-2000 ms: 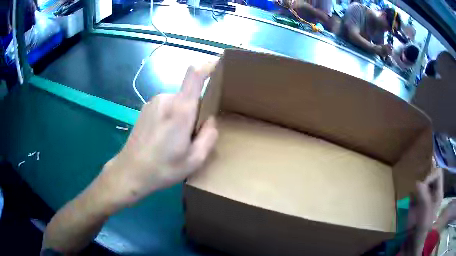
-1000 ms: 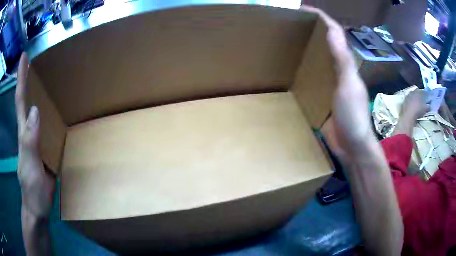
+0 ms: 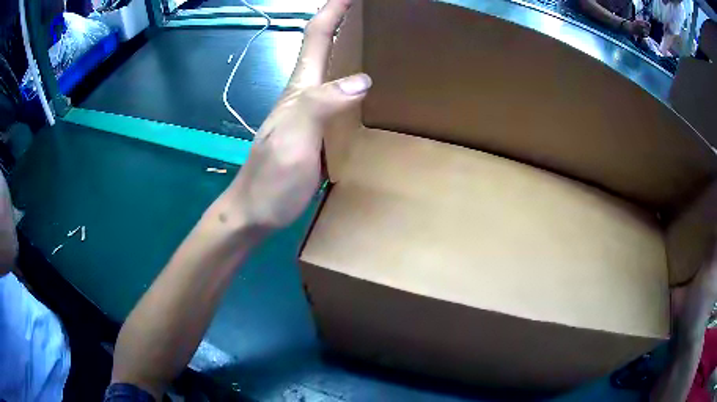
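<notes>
A brown carton (image 3: pixel 487 330) sits on the dark green bench in front of me, with its back panel (image 3: pixel 511 102) standing up and side flaps at both ends. A flat plain brown surface covers its top inside the panels. My left hand (image 3: pixel 287 149) holds the left side flap, thumb on the inner face and fingers behind it. My right hand (image 3: pixel 696 314) is at the right end of the carton, partly cut off by the picture's edge; its fingers are mostly hidden by the flap.
The green bench (image 3: pixel 141 212) carries small white scraps at left. A bright green strip (image 3: pixel 157 137) borders the dark belt (image 3: pixel 181 71), where a white cable (image 3: pixel 229 86) lies. A person's light blue sleeve (image 3: pixel 31 338) is at left, red clothing (image 3: pixel 705 369) at right.
Compared with one second ago, the carton appears further right in view, and more bench and belt show at left. Both hands remain at its ends.
</notes>
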